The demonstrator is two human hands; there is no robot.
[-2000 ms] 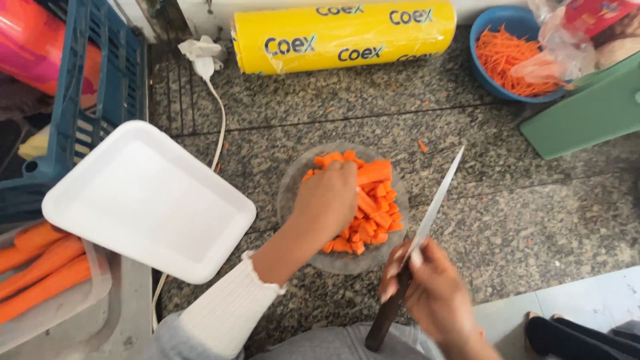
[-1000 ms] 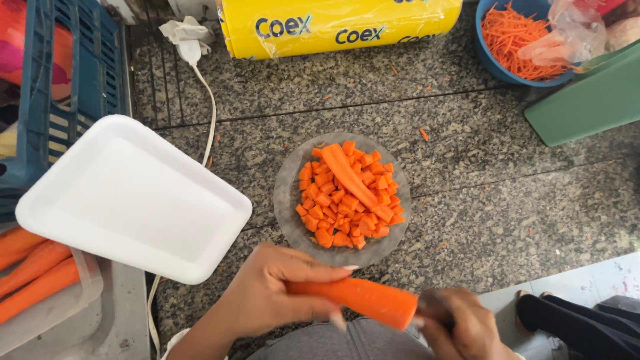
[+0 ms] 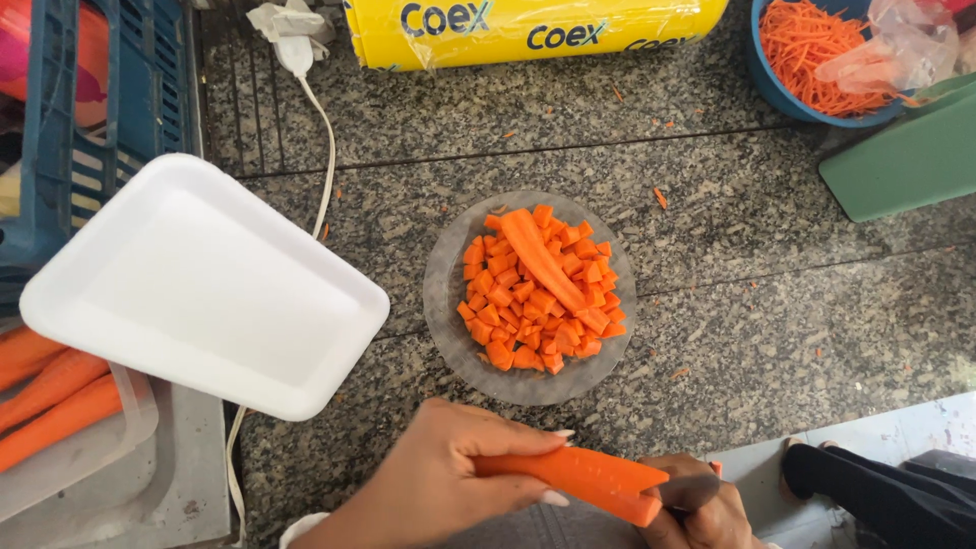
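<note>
My left hand [image 3: 473,473] grips a peeled carrot [image 3: 576,476] below the glass plate, near my lap. The carrot's right end is split by a lengthwise cut. At that end my right hand [image 3: 705,507] is closed around a knife [image 3: 690,490], whose blade shows only in part; its handle is hidden in the hand. Just above both hands, a clear glass plate [image 3: 526,389] holds a heap of carrot chunks [image 3: 526,305]. One long carrot piece [image 3: 541,259] lies slantwise on top of the heap.
A white foam tray [image 3: 206,282] lies at left, beside a blue plastic crate [image 3: 114,114] and a container of whole carrots [image 3: 57,396]. Behind are a yellow Coex roll [image 3: 534,30] and white cable [image 3: 328,137]. At right stand a blue bowl [image 3: 770,84], green container [image 3: 900,152] and a person's legs [image 3: 862,488].
My left hand has left the plate and now holds a carrot near my lap. The knife has come down to the carrot's end, where a split now shows.
</note>
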